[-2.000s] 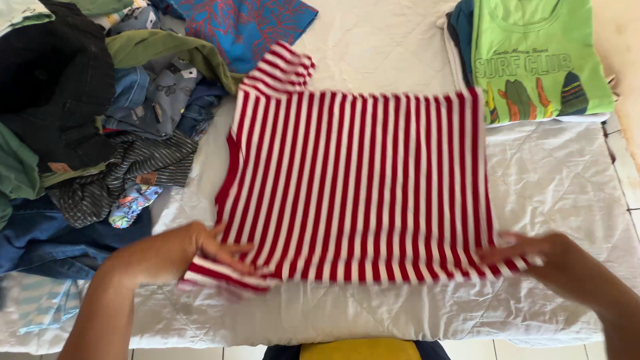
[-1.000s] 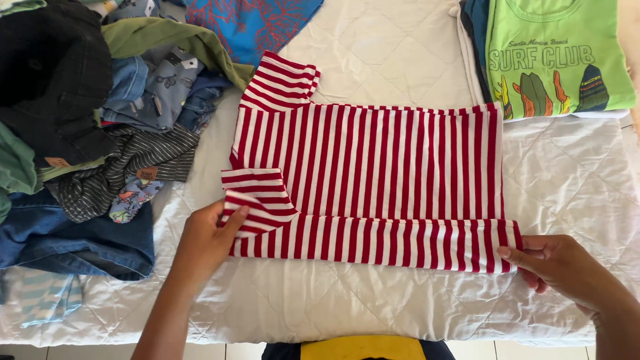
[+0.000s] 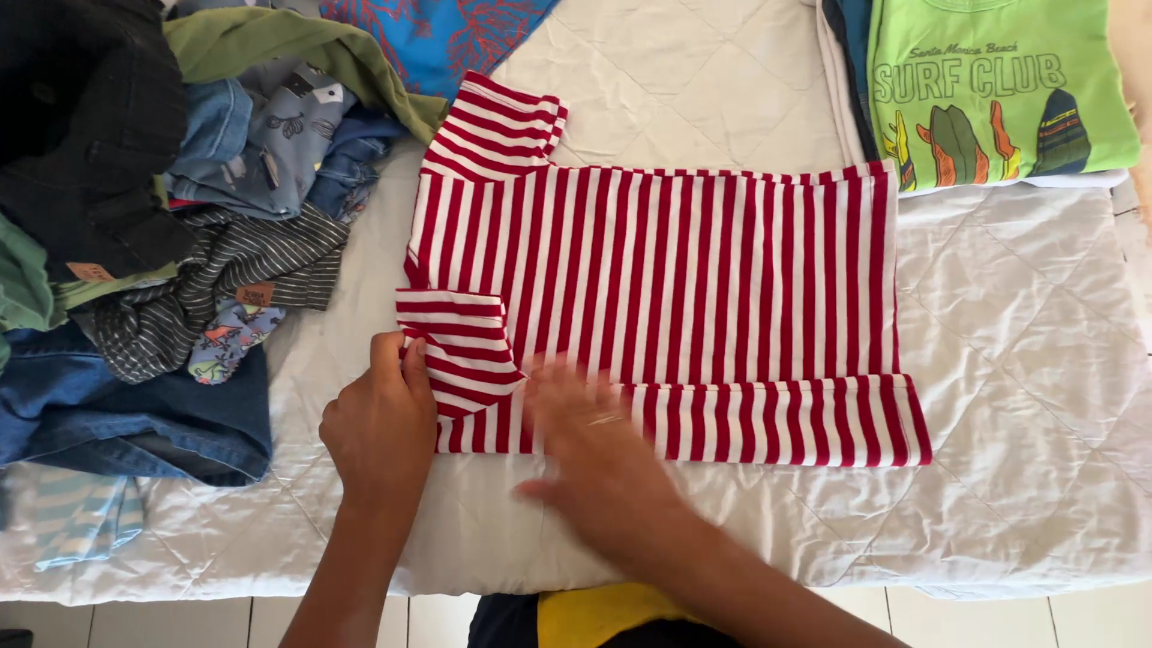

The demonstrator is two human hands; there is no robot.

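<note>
A red-and-white striped T-shirt [image 3: 711,270] lies flat on the quilted bedspread, its near long side folded over in a band. The far sleeve [image 3: 499,126] points away from me. The near sleeve [image 3: 459,342] is turned back onto the shirt at the left. My left hand [image 3: 382,414] pinches that sleeve's outer edge between thumb and fingers. Blurred by motion, my right hand [image 3: 598,450] is spread over the folded band just right of the sleeve, with nothing held in it.
A heap of clothes lies at the left, with black trousers [image 3: 81,135], blue jeans [image 3: 135,405] and a striped grey garment [image 3: 243,261]. A blue printed cloth [image 3: 450,31] is at the top. Folded shirts with a green T-shirt [image 3: 990,99] uppermost sit at the upper right. The quilted bedspread [image 3: 1017,360] is wrinkled.
The shirt's near side, flat two seconds ago, is now folded over with its sleeve. My right hand has let go of the hem corner and moved left to beside the sleeve.
</note>
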